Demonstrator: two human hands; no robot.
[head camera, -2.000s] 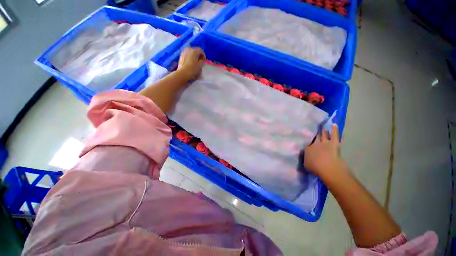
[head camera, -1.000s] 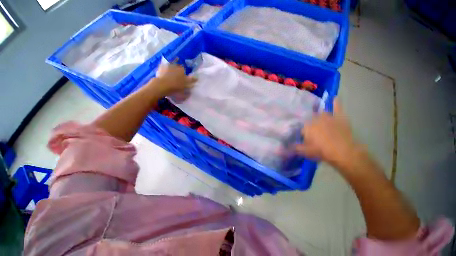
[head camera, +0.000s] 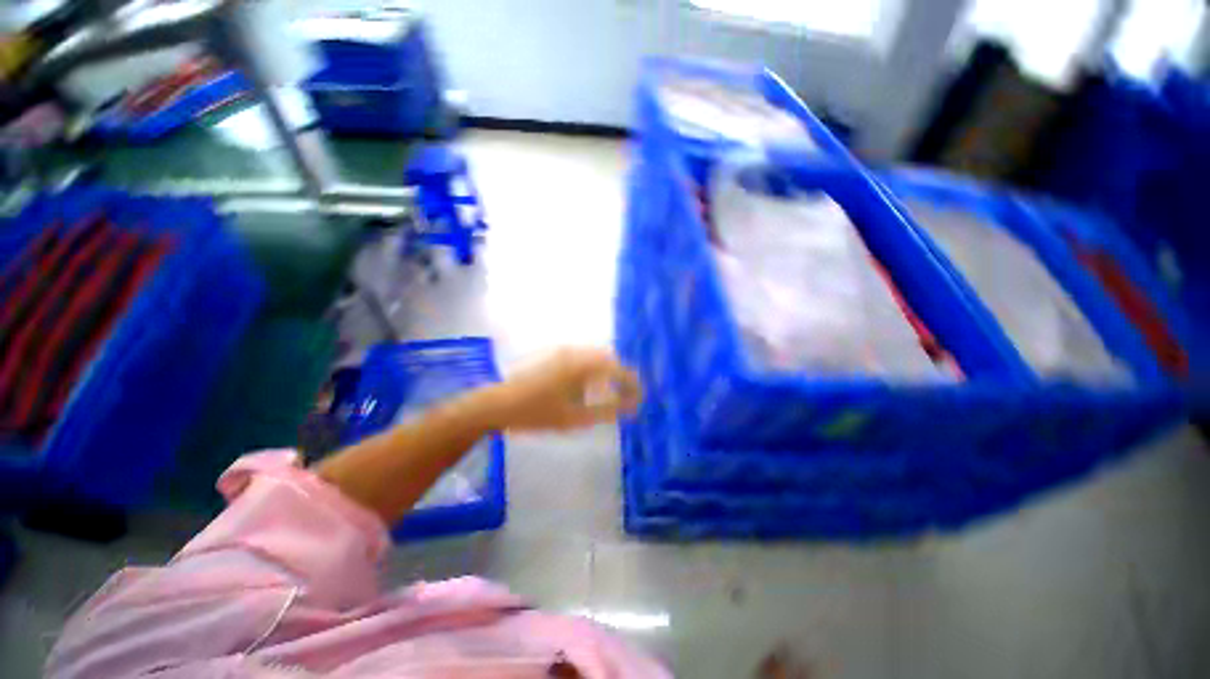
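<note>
A stack of blue crates (head camera: 823, 431) stands right of centre. In its top crate a white sheet (head camera: 809, 285) lies over the contents, with a strip of red (head camera: 916, 325) along the right side. My left hand (head camera: 584, 389) is blurred, just left of the stack, with a gap between thumb and fingers and nothing visible in it. Whether it touches the crate is unclear. A small skin-toned blur at the bottom edge may be part of my right hand (head camera: 786, 665); the rest is out of the picture.
A low blue crate (head camera: 494, 484) with pale sheets sits on the floor behind my left forearm. At left, a blue crate (head camera: 199, 299) with red and dark rows stands on a green surface. A blue stool-like item (head camera: 445, 199) is beyond. More sheet-covered crates (head camera: 1015, 285) stand at right.
The view has swung left, so the crates now appear further right. Both hands have left the white sheet; the right has almost left the picture.
</note>
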